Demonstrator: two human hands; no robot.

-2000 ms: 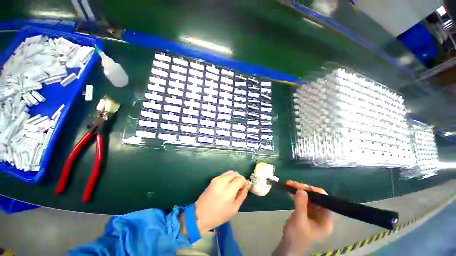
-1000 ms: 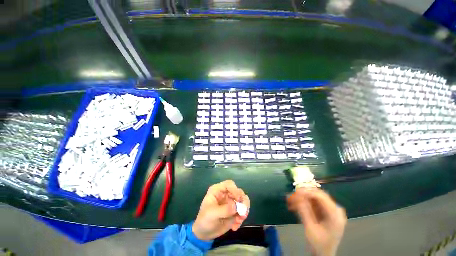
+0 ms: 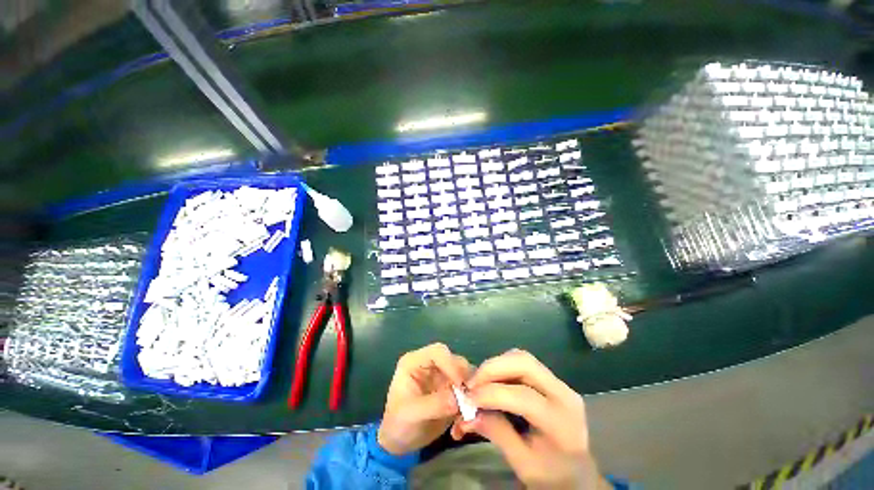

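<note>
A small white unit is held between the fingertips of both my hands, above the bench's front edge. My left hand grips it from the left. My right hand grips it from the right, with fingers covering part of it. The padded mallet lies on the green surface beyond my right hand, its dark handle pointing right. A clear blister tray with rows of white pieces lies beyond my hands; its right-hand columns look darker and slanted.
Red-handled pliers, a squeeze bottle and a loose white piece lie beside the blue bin of white covers. Stacked blister trays stand at right; more trays lie at far left.
The mallet has been let go and lies on the bench, its handle pointing right. My right hand has moved left and joined my left hand at the white unit. The camera view has shifted.
</note>
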